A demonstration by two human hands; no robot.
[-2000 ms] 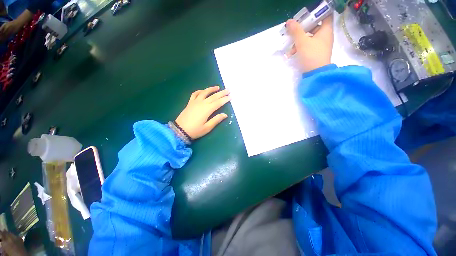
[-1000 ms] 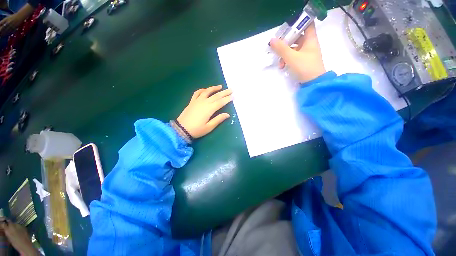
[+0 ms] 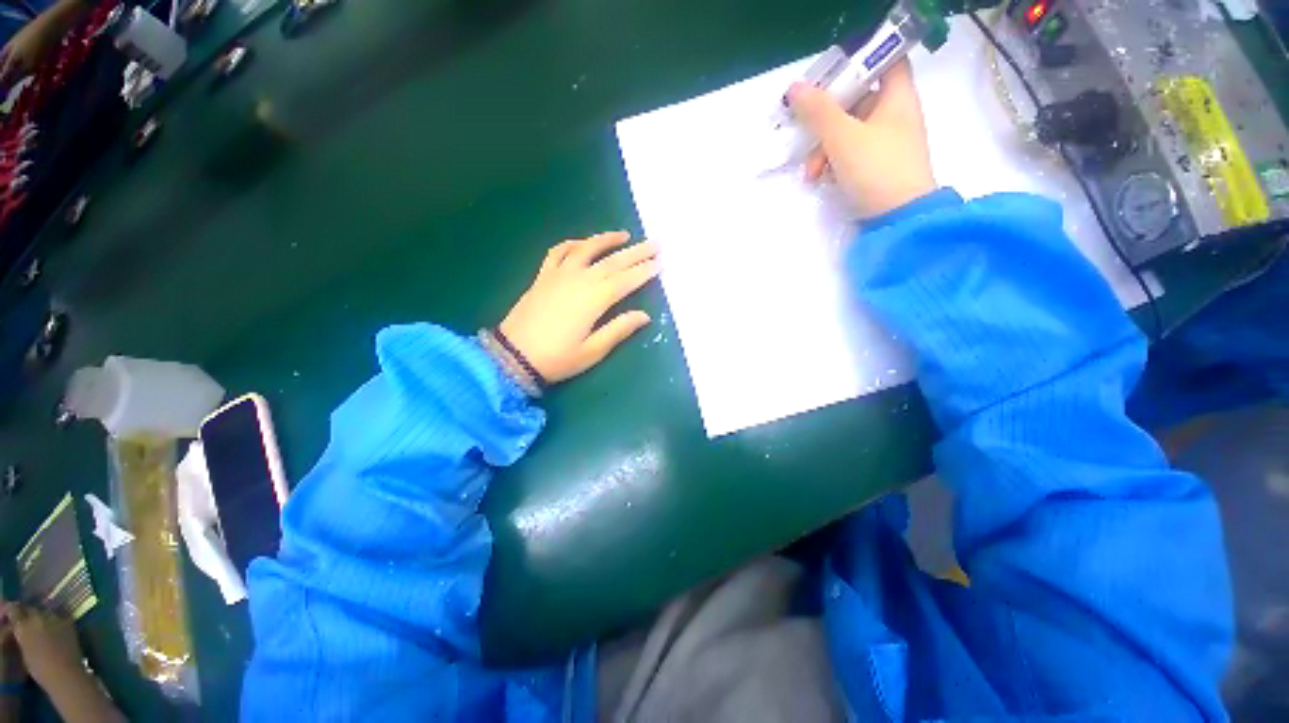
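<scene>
My right hand (image 3: 874,148) holds the dispensing syringe (image 3: 869,64) over the white paper sheet (image 3: 763,297), its thin tip pointing down and left. The green adapter (image 3: 926,21) is on the syringe's rear end. Whether the tip touches the paper I cannot tell. My left hand (image 3: 577,308) lies flat with fingers apart on the green bench (image 3: 424,184), its fingertips at the paper's left edge, holding nothing.
The glue dispenser controller (image 3: 1187,127) stands at right, with a thin black cable beside it. At left lie a plastic bottle (image 3: 149,397), a smartphone (image 3: 243,477) and an amber-yellow bag (image 3: 150,544). Small modules dot the far-left bench. Another person's hand (image 3: 50,650) is at lower left.
My right hand with the syringe moved down and left, then slightly back up and right. My left hand has stayed nearly still. The neighbour's hand at lower left reached further in by the striped strips.
</scene>
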